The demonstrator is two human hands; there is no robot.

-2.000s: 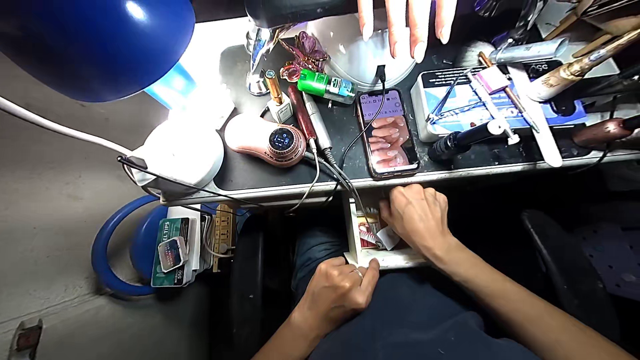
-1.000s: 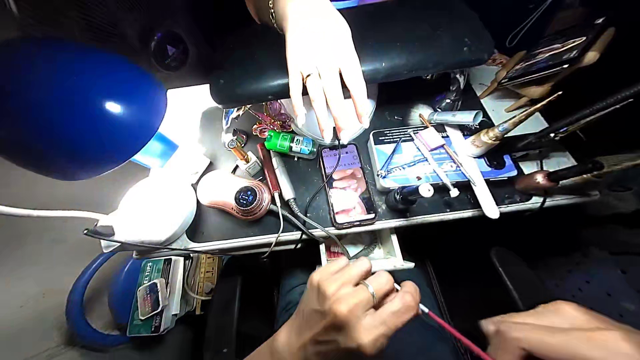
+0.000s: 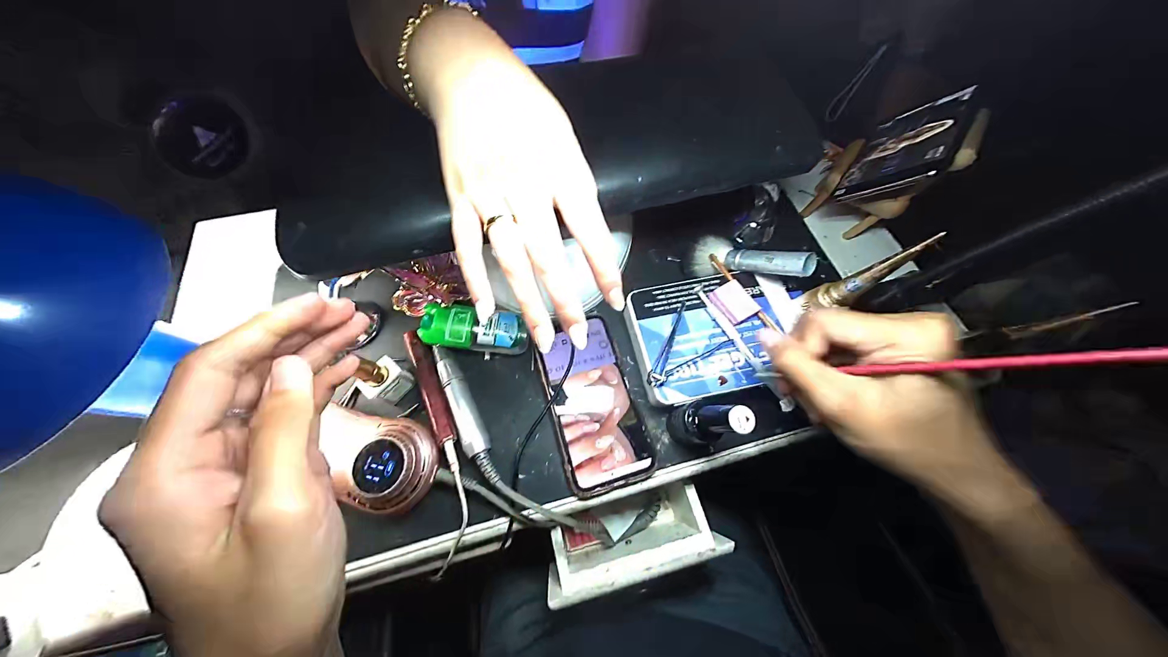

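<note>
My right hand (image 3: pixel 876 392) holds a thin brush with a long red handle (image 3: pixel 1022 362), above the right end of a white-rimmed tin (image 3: pixel 650 365) that bears tools. My left hand (image 3: pixel 246 456) is raised, palm up with fingers loosely bent and nothing seen in it, over the pink round-faced device (image 3: pixel 388 465) and a small bottle (image 3: pixel 379 383). Another person's hand (image 3: pixel 525 201), with a ring and bracelet, rests palm down across a round pale dish (image 3: pixel 598 265). Its fingertips reach the top of a smartphone (image 3: pixel 598 411) showing a picture of nails.
A green bottle (image 3: pixel 470 328), a silver handpiece (image 3: pixel 464 401) and cables lie left of the phone. A black bottle (image 3: pixel 712 422) stands below the tin. An open drawer (image 3: pixel 639 566) juts from the table's front. A blue lamp shade (image 3: pixel 73 310) hangs at left, a fluffy brush (image 3: pixel 766 262) lies behind.
Both my hands were at the drawer two seconds ago. They have since come up over the table, apart, the red-handled brush now in my right. The other person's hand reaches further into view.
</note>
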